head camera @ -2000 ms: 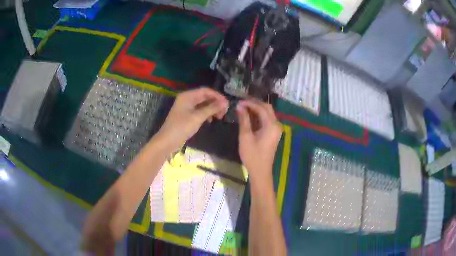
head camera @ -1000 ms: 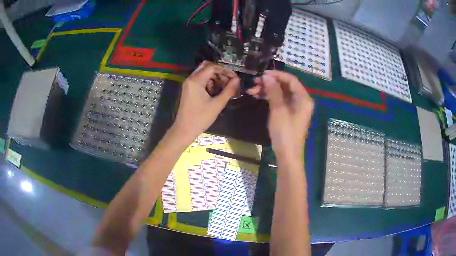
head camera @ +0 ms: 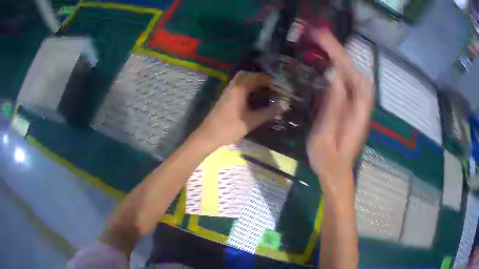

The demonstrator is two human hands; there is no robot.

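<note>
The black test fixture [head camera: 291,79] stands at the top centre, blurred, with its metal mechanism towards me. My left hand [head camera: 244,107] is at the low front of the fixture, thumb and finger close together by small shiny parts; blur hides whether a module is between them. My right hand [head camera: 344,100] is raised at the fixture's right side, its fingers bent over the red clamp handle [head camera: 315,55]. Label sheets [head camera: 226,189] with a yellow sheet [head camera: 211,184] lie in front of the fixture, a thin black stick [head camera: 270,168] across them.
A component tray [head camera: 149,102] lies left of the fixture, with a grey-white stack [head camera: 52,76] beyond. Two pale trays [head camera: 381,194] lie right of my right forearm. White rear trays [head camera: 409,94] stand behind right. A green tag [head camera: 270,239] lies by the sheets.
My right hand has left the fixture's low front and moved up to the red handle. My left hand remains low at the front. The view has shifted and blurred.
</note>
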